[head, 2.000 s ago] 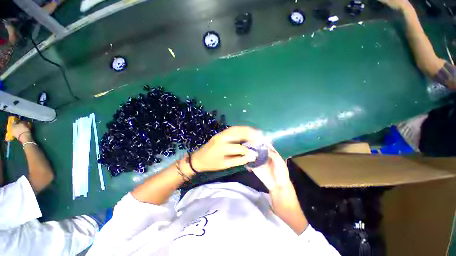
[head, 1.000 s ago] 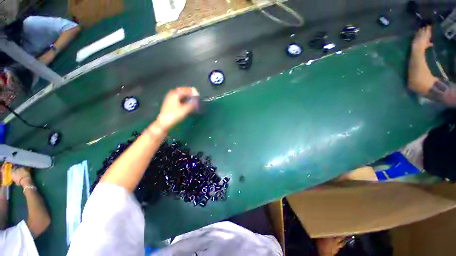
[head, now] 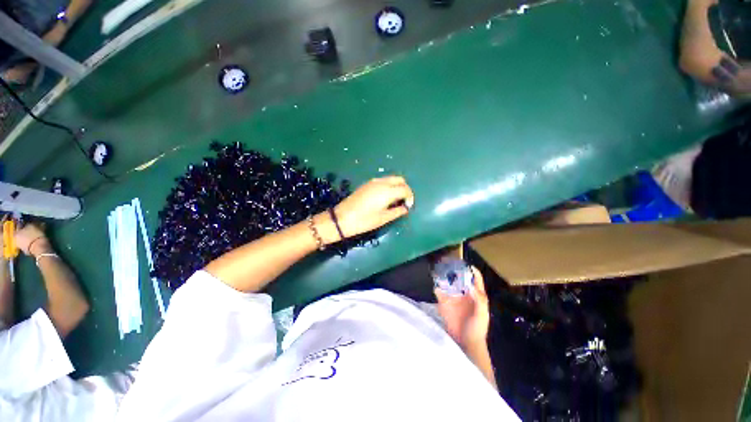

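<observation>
My right hand [head: 467, 310] holds a round housing [head: 452, 277] near my lap, beside the carton's left edge. The housing's greyish face with a dark centre is turned up. My left hand [head: 380, 205] is above the green worktop, just right of the heap of small glossy black clips [head: 247, 202]. Its fingers are closed together around a small dark piece, mostly hidden, that looks like a black clip. The two hands are apart.
A cardboard carton [head: 692, 330] of black housings stands at the right. Pale strips [head: 126, 268] lie left of the heap. The conveyor belt [head: 280, 62] carries white-faced units [head: 234, 79] and a dark unit [head: 322, 44]. Neighbours' arms show at left and upper right.
My left hand has come back from the belt's edge to the right of the heap. My right hand has come out of the carton with a housing. The camera view has shifted.
</observation>
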